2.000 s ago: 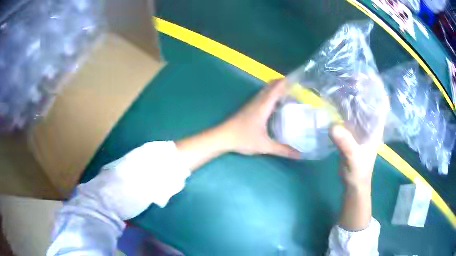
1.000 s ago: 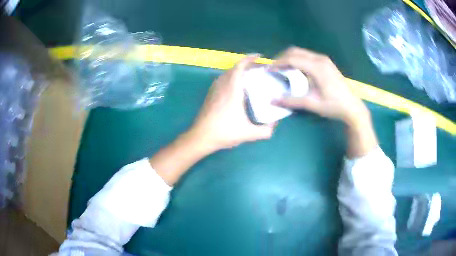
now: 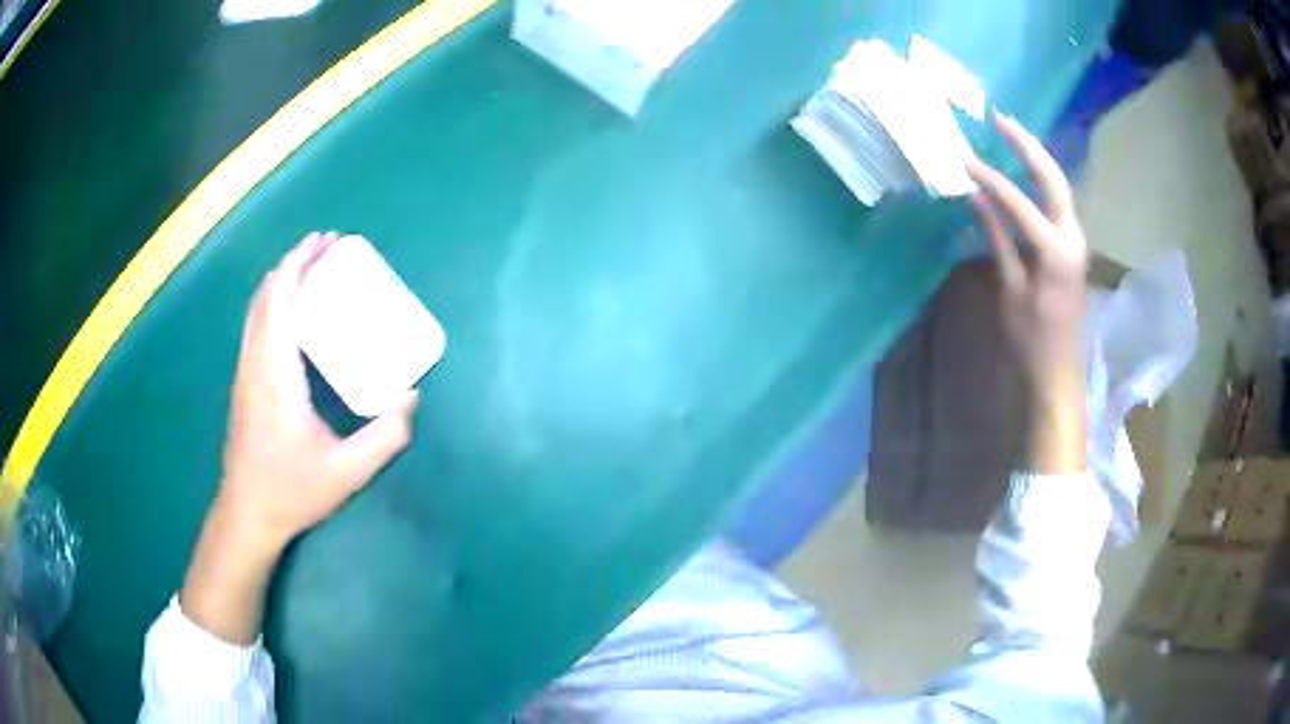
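Observation:
My left hand is closed around a white rounded-square unit above the green bench at the left. My right hand is at the bench's right edge, fingers spread, with the fingertips at the edge of a fanned stack of white leaflets. Whether the fingertips touch or pinch a leaflet cannot be told.
A white box lies at the top middle. A clear bag shows at the left edge. A yellow strip borders the bench. A brown carton with a milky plastic sheet stands below right, near other cartons.
The view has swung to the right. My right hand has left the white unit and moved to the leaflets. My left hand still holds the unit.

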